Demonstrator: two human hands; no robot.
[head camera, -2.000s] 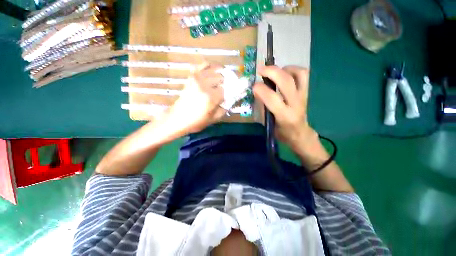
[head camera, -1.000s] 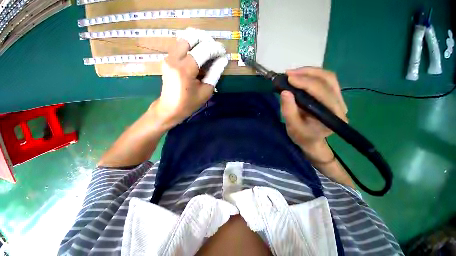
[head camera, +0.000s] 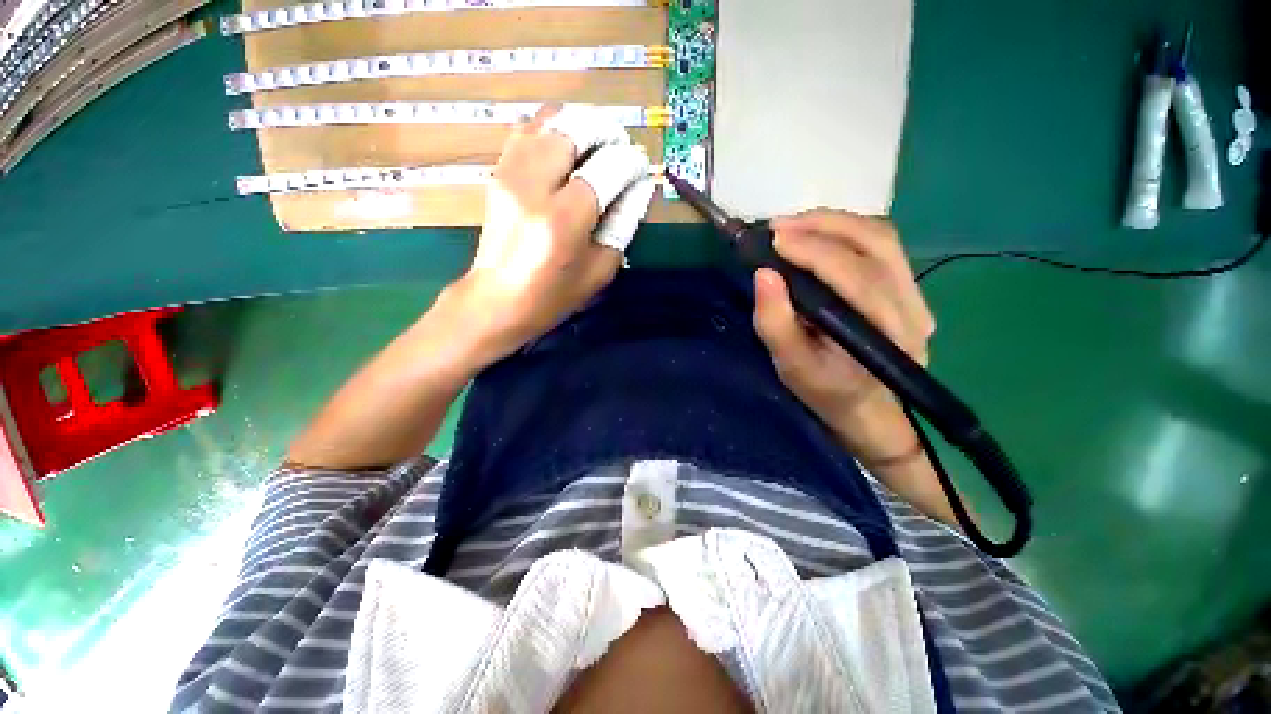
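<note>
My right hand (head camera: 843,314) holds the black soldering iron (head camera: 850,324); its tip meets the lower end of the green PCB panel (head camera: 687,119). My left hand (head camera: 551,223), with white finger cots (head camera: 606,175), is on the orange end of the lowest LED strip (head camera: 404,177) and presses or holds it at the board. Several white LED strips lie in parallel above it, their orange ends at the panel. The fingertips hide part of the lowest strip's end.
Brown cardboard mat (head camera: 349,209) lies under the strips, with a grey board (head camera: 813,112) at its right. Diagonal cutters (head camera: 1174,140) and small white pieces (head camera: 1241,126) lie far right. A strip pile (head camera: 84,63) is at upper left, a red stool (head camera: 105,384) below the bench.
The view has shifted down toward my lap since the earliest frame. The iron has swung from pointing up to its tip at the panel's lower end. My left hand has moved to the lowest strip.
</note>
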